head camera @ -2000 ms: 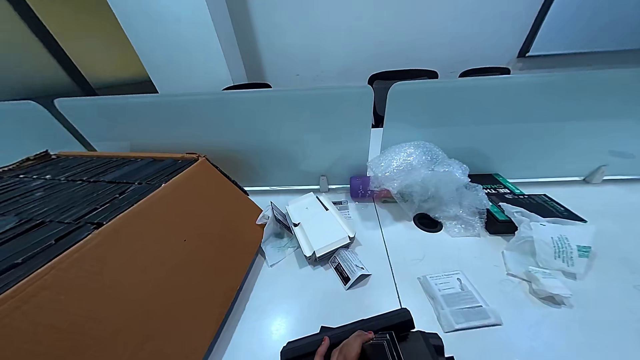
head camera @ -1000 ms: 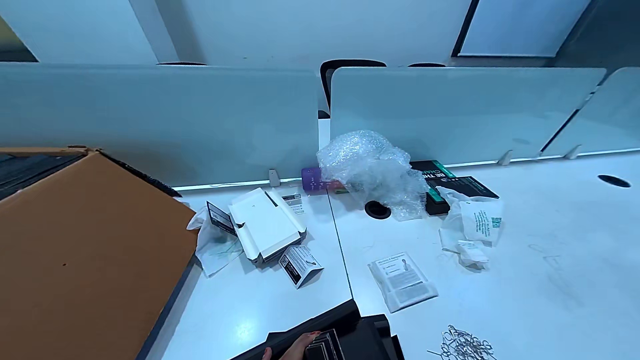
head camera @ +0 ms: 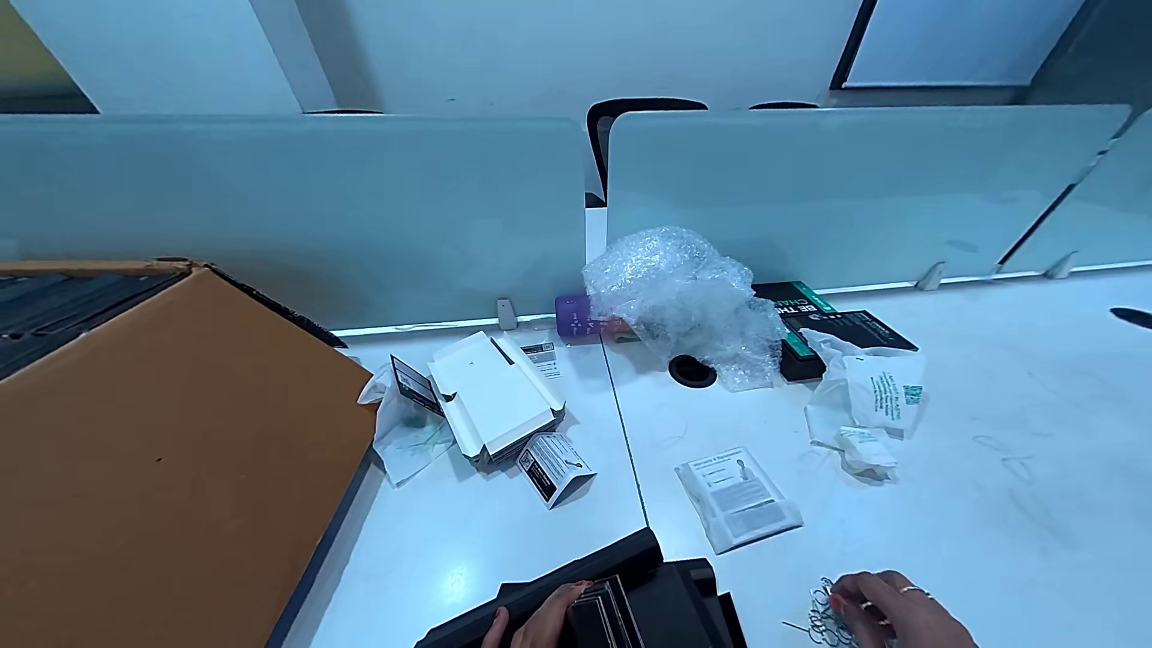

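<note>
At the bottom of the head view, my left hand [head camera: 540,623] holds a dark folded box [head camera: 580,576], with its fingers beside a small stack of black cards or frames [head camera: 605,616]. More black box parts [head camera: 670,601] lie just to the right. My right hand [head camera: 900,612] reaches down at the lower right, its fingertips touching a tangle of thin metal wire hooks [head camera: 823,621] on the white desk. Whether it has taken hold of any hook cannot be seen. A flat packet with a printed sheet [head camera: 738,499] lies above and between the hands.
A large cardboard box [head camera: 180,450] full of dark flat pieces stands at left. On the desk [head camera: 1035,432] are an open white box [head camera: 497,391], a folded card [head camera: 553,468], bubble wrap [head camera: 688,301], black-green boxes [head camera: 850,330] and plastic bags [head camera: 877,391]. Glass dividers [head camera: 855,193] stand behind.
My right hand has come into view at the lower right and touches the wire hooks, which lay alone one second ago. My left hand stays at the black box. The view has turned right.
</note>
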